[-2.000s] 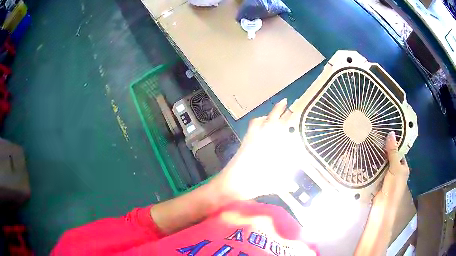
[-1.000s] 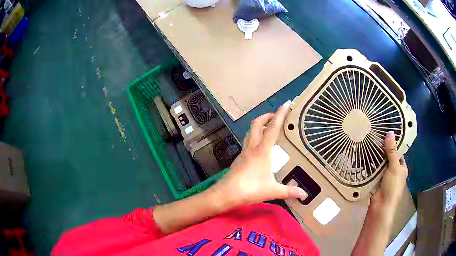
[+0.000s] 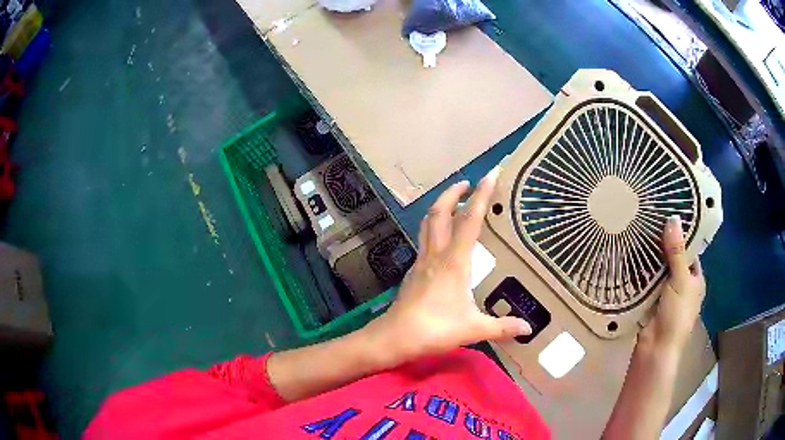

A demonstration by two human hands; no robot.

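Note:
A tan fan housing [image 3: 612,204] is tilted in front of me, its slatted round grille facing me and its handle slot at the upper right. A small dark control panel [image 3: 517,309] sits below the grille between two white squares, and the lamps look unlit. My left hand [image 3: 448,284] has its fingers at the housing's left edge and its thumb at the control panel. My right hand [image 3: 678,288] grips the lower right side, thumb on the grille and fingers hidden behind.
A green crate [image 3: 262,258] on the floor holds several tan fan units. A cardboard sheet [image 3: 413,103] lies on the dark bench with a grey bag [image 3: 448,15] and a white heart-shaped piece [image 3: 428,46] on it. A brown carton [image 3: 747,365] stands at the lower right.
The strong glare over my left hand and the white squares is gone. My left thumb has moved across the control panel towards its lower edge. The housing has shifted slightly upwards.

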